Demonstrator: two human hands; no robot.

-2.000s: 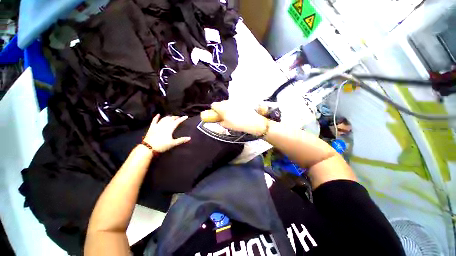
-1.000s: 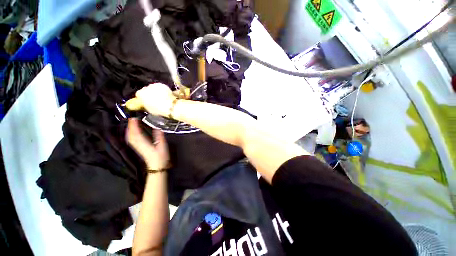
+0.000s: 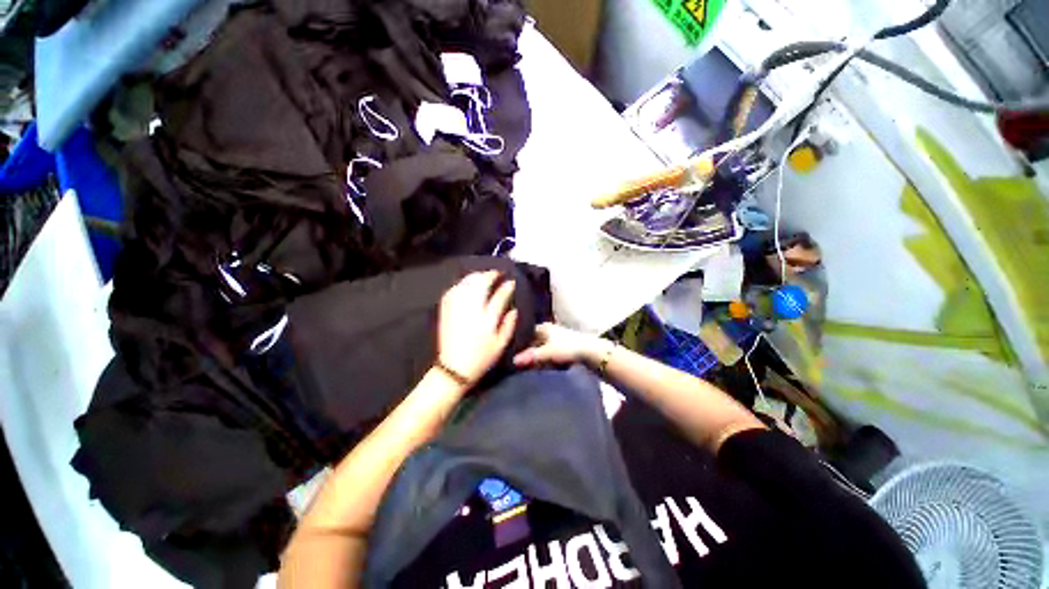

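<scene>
A very dark brown garment [image 3: 368, 334] lies spread in front of me, its right end near my body. My left hand [image 3: 477, 328] lies on the garment with its fingers curled at the cloth near its right end. My right hand [image 3: 560, 346] is just right of it, fingers at the garment's near right edge, pinching the cloth. The steam iron [image 3: 673, 219], with a tan handle and silver plate, stands at the right table edge, out of my hands. A white drawcord loop [image 3: 269, 335] shows at the garment's left end.
A large crumpled dark garment pile [image 3: 265, 127] lies beyond the work, with white cords and labels [image 3: 442, 122]. A hose and cable [image 3: 805, 104] run from the iron to the upper right. A light blue board [image 3: 98, 58] is upper left. A floor fan [image 3: 961, 529] is lower right.
The iron has left the garment and my right hand and now stands at the right table edge. Both hands have moved to the garment's right end and hold cloth there.
</scene>
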